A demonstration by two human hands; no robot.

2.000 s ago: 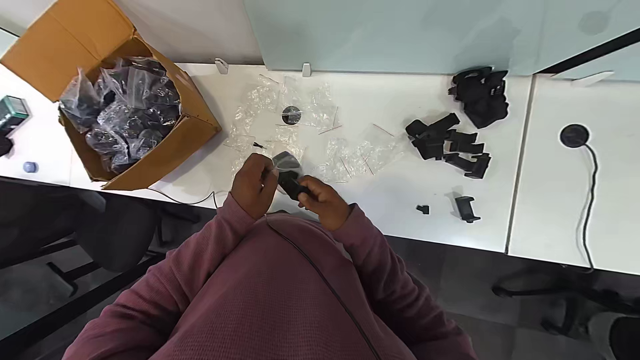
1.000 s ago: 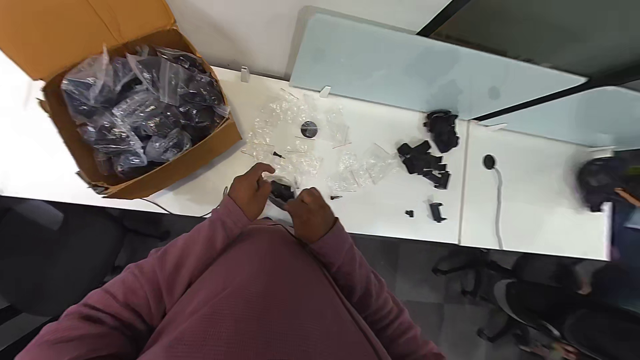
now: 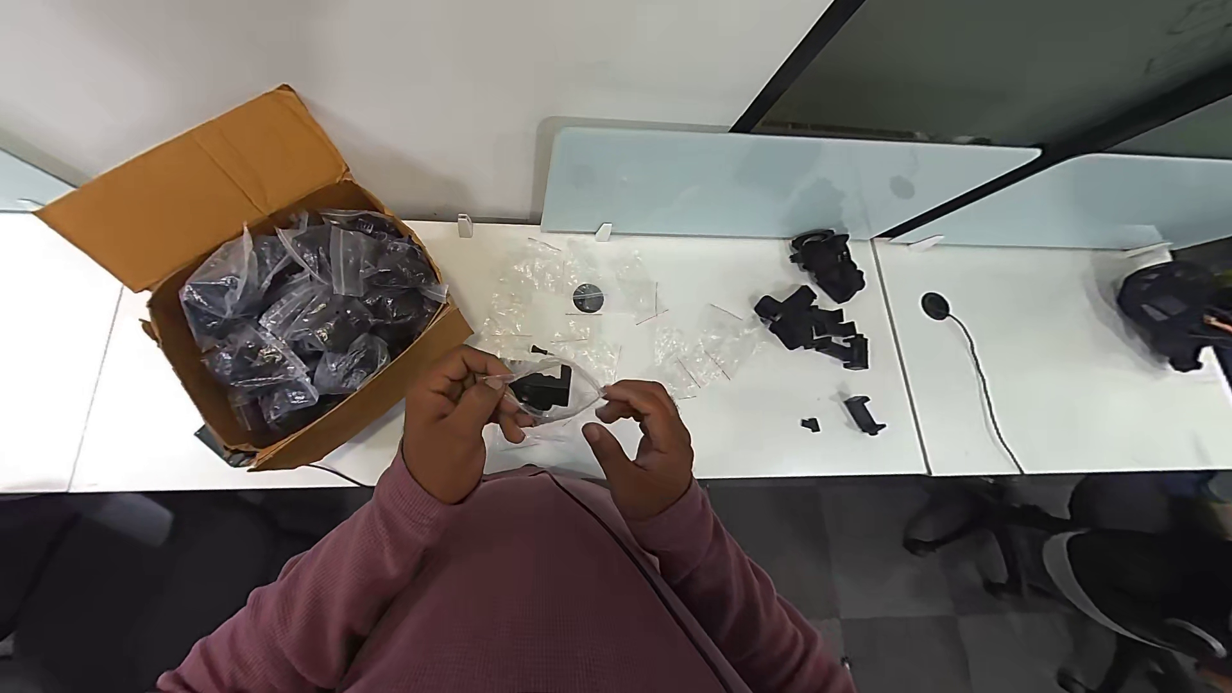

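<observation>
My left hand (image 3: 454, 416) grips the left side of a clear plastic bag (image 3: 583, 393), its mouth spread into a loop. Inside the bag shows a black plastic part (image 3: 544, 388). My right hand (image 3: 645, 438) has its thumb apart from the fingers, and its fingertips touch the bag's right edge; whether they pinch it is hard to see. Just behind the bag lies a small black piece (image 3: 541, 350). Flat clear bags (image 3: 712, 351) are spread over the white desk. Black plastic parts (image 3: 808, 322) form a group to the right, with a curved black part (image 3: 863, 415) nearer the front edge.
An open cardboard box (image 3: 385, 404) full of bagged black parts stands at the left. Behind the desk (image 3: 1039, 356) runs a frosted glass divider (image 3: 722, 183). A round black desk grommet (image 3: 935, 306) with a cable is at the right. Office chairs (image 3: 1107, 568) are below.
The bag between my hands is now held spread, with the black part visible inside it. My right hand's thumb and fingers have come apart. The view has shifted.
</observation>
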